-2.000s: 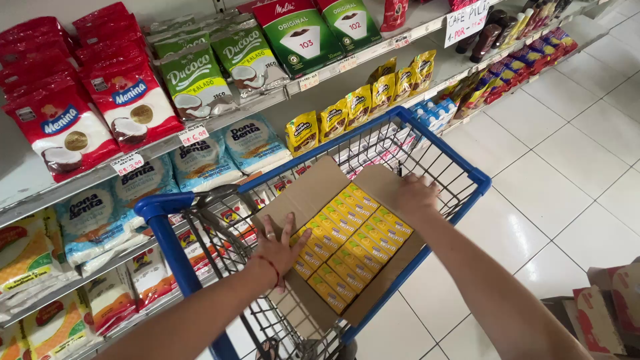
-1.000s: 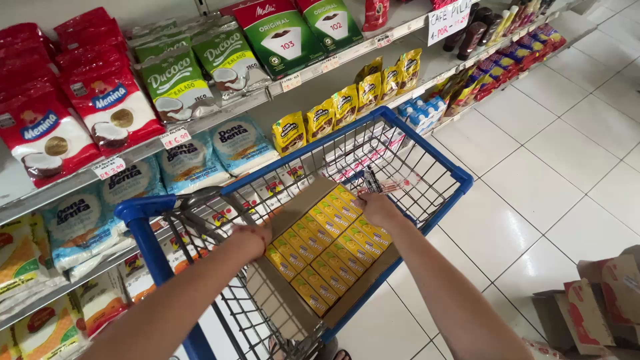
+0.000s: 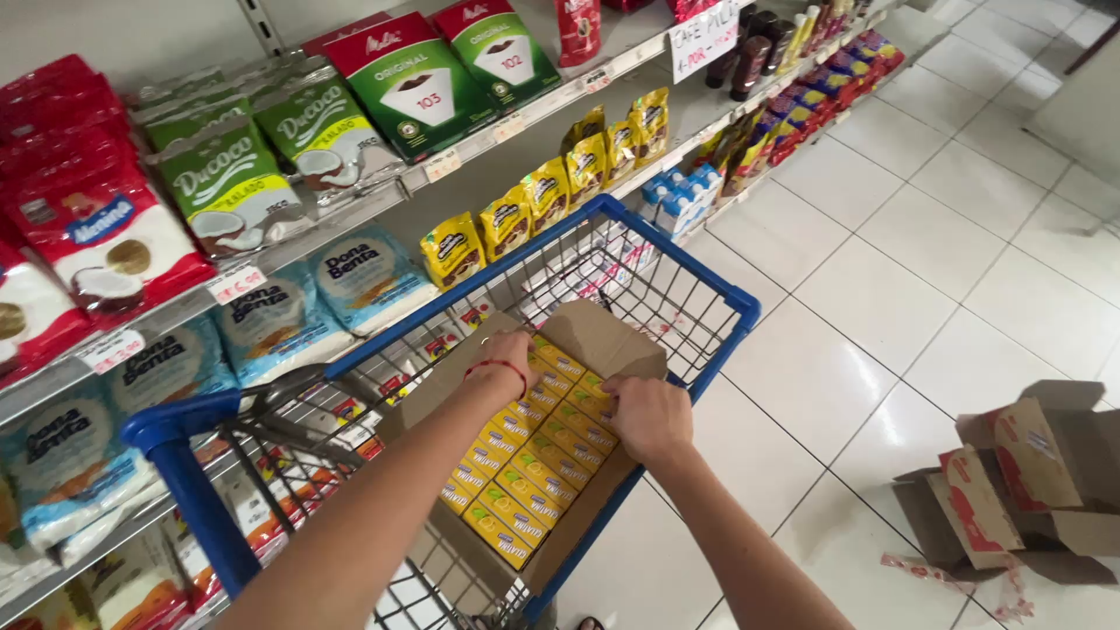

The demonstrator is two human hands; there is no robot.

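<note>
An open cardboard carton [image 3: 612,337] rests in a wire shopping cart [image 3: 744,306] with a blue plastic rim. Rows of small yellow gelatin boxes [image 3: 525,477] fill it. My left hand [image 3: 506,363], with a red cord at the wrist, reaches over the carton's far left part, its fingertips at the boxes by the inner edge. On the far right side, my right hand [image 3: 647,416] has its curled fingertips against the end boxes of the right-hand row. Whether either hand grips a box is unclear, as the fingertips are partly hidden.
Shelves along the left hold coffee filter boxes [image 3: 420,87], grated coconut bags [image 3: 223,188], blue flour bags [image 3: 359,271] and yellow pouches [image 3: 542,192]. Opened cardboard cartons [image 3: 997,490] and torn tape [image 3: 927,569] lie on the tiled floor [image 3: 849,376] at the right.
My left hand has moved from the carton's left side to its far end. The dark object and clear strip that showed by my right hand one second ago are no longer there.
</note>
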